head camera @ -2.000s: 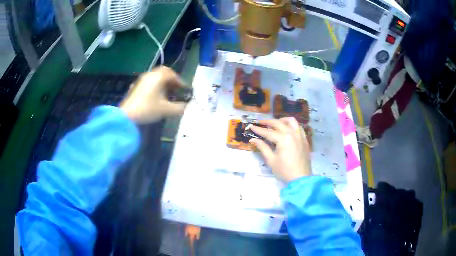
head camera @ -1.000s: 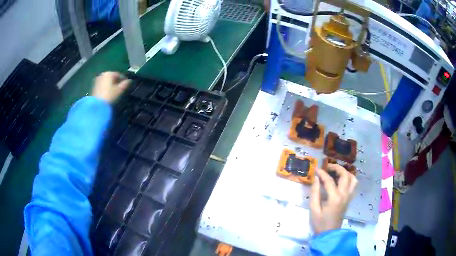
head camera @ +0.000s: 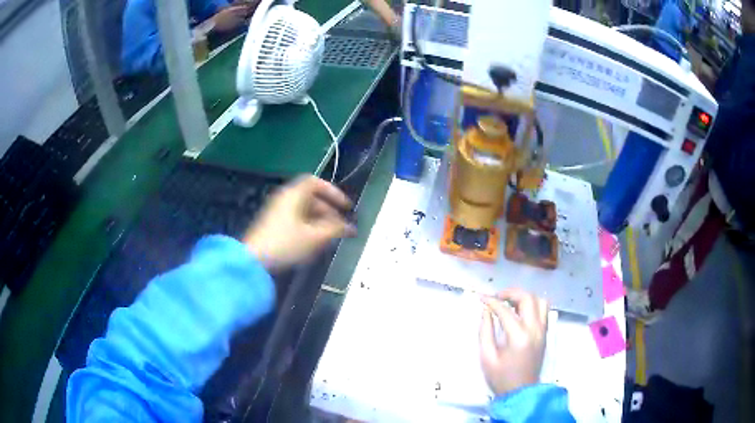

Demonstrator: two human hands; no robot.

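Observation:
The gold-brass press head (head camera: 482, 173) is down at the back of the orange fixture (head camera: 469, 240), which has a dark recess. Two brown-orange fixtures (head camera: 532, 246) stand to its right on the grey base plate (head camera: 571, 289). My left hand (head camera: 302, 223) is blurred over the gap between the black tray (head camera: 207, 194) and the white table, fingers bent together; a dark spot shows at its fingertips, too blurred to name. My right hand (head camera: 515, 339) is low over the white table, in front of the fixtures, fingers curled; whether it holds anything small is unclear.
A white fan (head camera: 281, 58) stands on the green conveyor (head camera: 211, 149) behind the tray. The blue press upright (head camera: 414, 124) is at the table's back left. Pink squares (head camera: 608, 336) line the right edge. The control panel (head camera: 677, 165) is at the right. Another person's hands show at the top left.
The press head has come down and the fixtures now sit farther back by it. My right hand has left the fixtures. My left hand has moved from the tray's far side towards the table.

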